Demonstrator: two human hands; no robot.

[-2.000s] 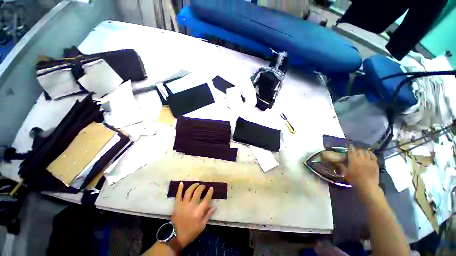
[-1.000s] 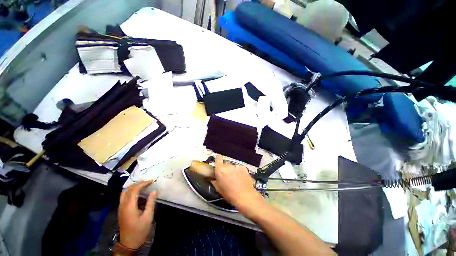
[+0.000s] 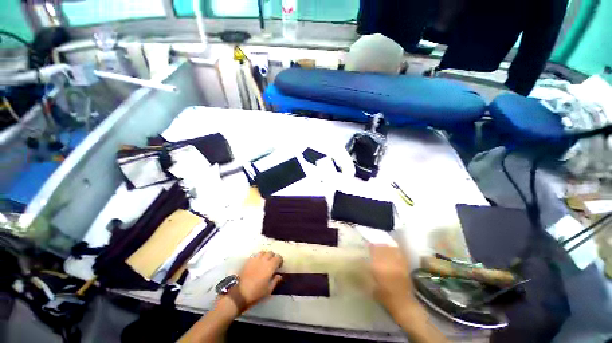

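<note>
A dark maroon cut piece lies flat near the table's front edge. My left hand, with a watch on the wrist, is at its left end, fingers bent and touching it; whether they grip it is hard to tell. My right hand is blurred, off the iron, just below a white strip; its fingers are unclear. The steam iron is blurred at the right, beside and partly over the dark mat. A maroon stack and a blacker stack lie behind the piece.
A bundle of dark pieces with a tan card lies at left, loose white sheets beside it. A black piece, a wrapped black object and small snips lie farther back. A blue padded board stands behind the table.
The iron has moved from the front middle of the table to the right, and my right hand has come off it. My left hand has moved right to the maroon piece. The view has tilted up.
</note>
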